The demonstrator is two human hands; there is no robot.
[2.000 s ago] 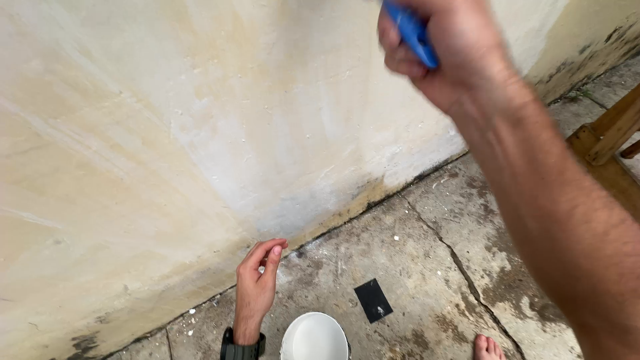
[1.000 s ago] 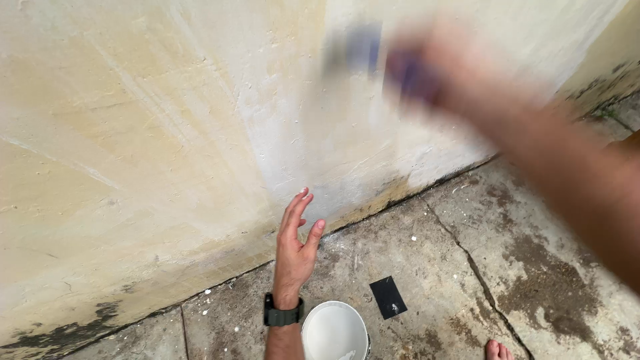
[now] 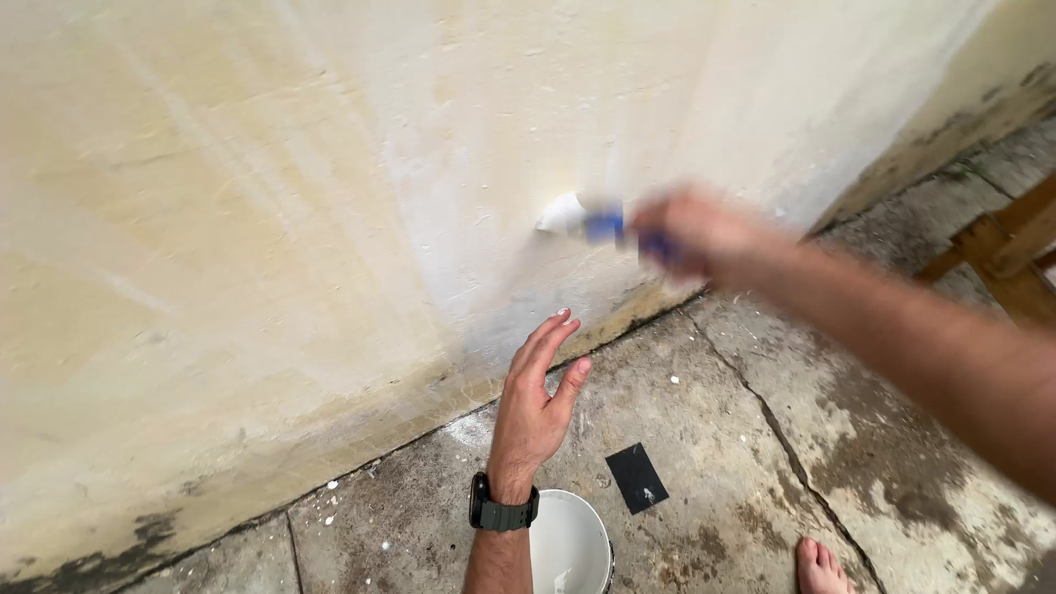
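My right hand [image 3: 689,235], blurred by motion, grips the blue handle of a paintbrush [image 3: 602,224]. The white-coated bristle end is at the yellowish wall [image 3: 330,206], which bears streaks of white paint; whether it touches is blurred. My left hand [image 3: 536,396], with a dark watch on the wrist, holds nothing; its fingers are spread a little and raised near the foot of the wall. Below it, partly hidden by the left forearm, a white bucket [image 3: 577,536] stands on the concrete floor with some white paint in it.
A small black sheet [image 3: 636,478] lies on the cracked concrete floor [image 3: 709,429], right of the bucket. A bare foot [image 3: 821,568] shows at the bottom edge. A wooden frame [image 3: 1002,256] stands at the right. White specks dot the floor along the wall's base.
My right hand with the brush has come lower on the wall than in both earlier frames. The fingers of my left hand, curled together two seconds ago, are now spread.
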